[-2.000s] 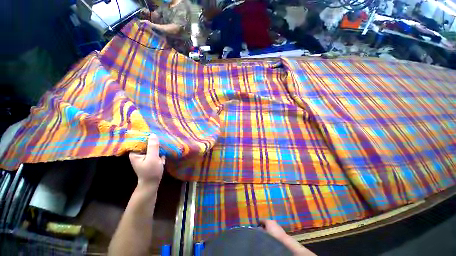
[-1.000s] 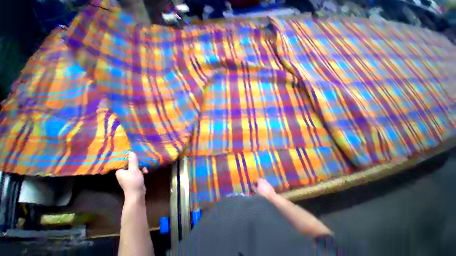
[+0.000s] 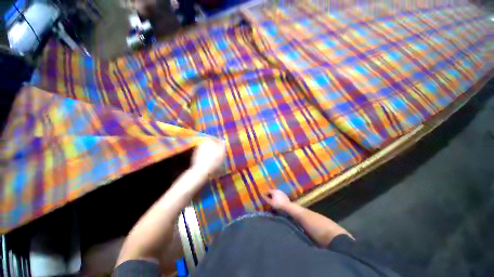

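Plaid fabric point(image 3: 254, 119) in orange, yellow, blue and purple covers the table. My left hand point(image 3: 208, 157) is shut on the edge of a raised top ply point(image 3: 97, 143), which stretches from the hand to the left edge of the view, with a dark gap under it. The hand is slightly blurred. My right hand point(image 3: 277, 200) rests at the near edge of the lower layer, its fingers bent at the cloth; whether it pinches the cloth cannot be told. A crosswise fold runs over the cloth right of centre.
The silver end rail point(image 3: 190, 235) with a blue part point(image 3: 182, 266) stands left of my body. A pale tan strip point(image 3: 363, 169) runs along the near table edge at right. Grey floor point(image 3: 433, 200) lies beyond it. A white object point(image 3: 27, 27) is at the top left.
My left hand has moved right and a little up with the cloth edge, which is now pulled into a taut, raised flap. My right hand stays at the near edge. The view has tilted down.
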